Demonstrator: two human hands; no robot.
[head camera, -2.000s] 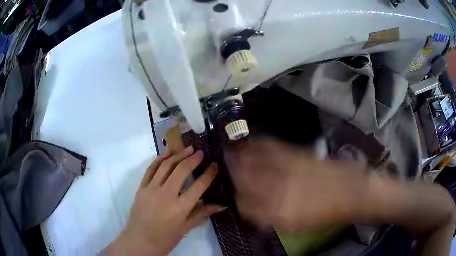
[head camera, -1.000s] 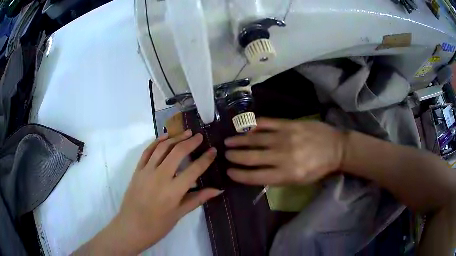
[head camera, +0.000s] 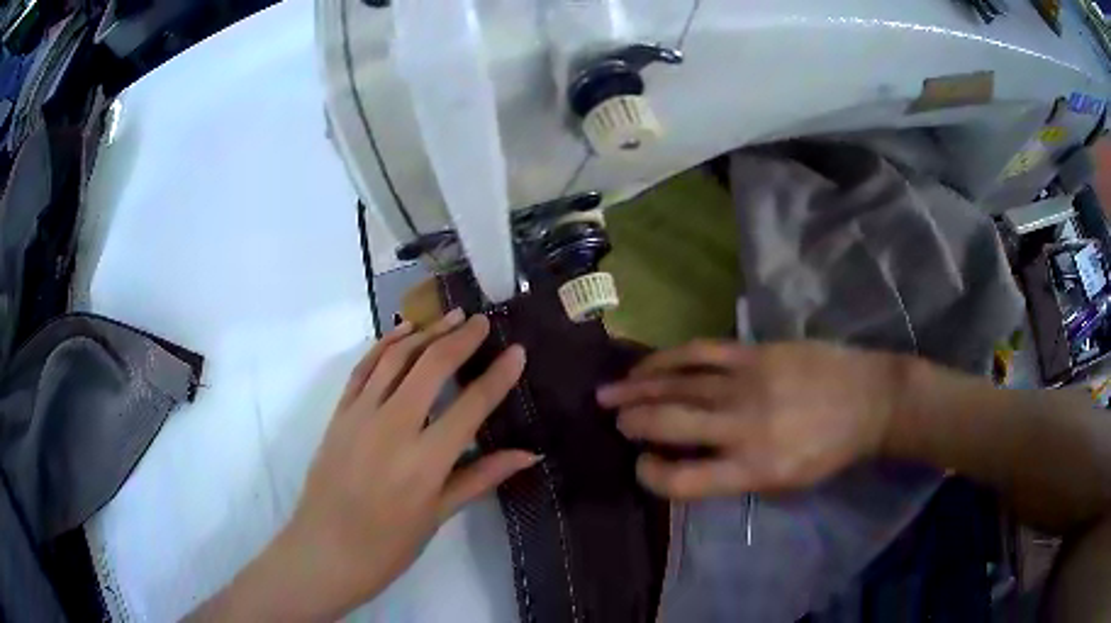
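Observation:
The dark maroon-brown strip (head camera: 573, 487) with light stitch lines runs from under the sewing machine head (head camera: 451, 134) toward me. My left hand (head camera: 414, 426) lies spread on the strip's left edge, just below the presser area, which the head mostly hides. My right hand (head camera: 755, 420) is slightly blurred over the strip's right side. A thin metal tool (head camera: 749, 521), likely an awl, shows below its fingers, with a whitish end above them. A yellow-green patch (head camera: 676, 262) lies flat right of the tension dials. Grey-brown garment cloth (head camera: 865, 256) is bunched under the machine arm.
The white table (head camera: 207, 243) extends left. Another grey-brown cloth piece (head camera: 91, 414) lies on its left edge. An open box of small items (head camera: 1072, 304) stands at the far right. Dark cloth piles show at the upper left.
My right hand has moved a little right and toward me. The yellow-green patch now shows beyond it, beside the head, and the grey cloth has shifted. My left hand stays nearly in place.

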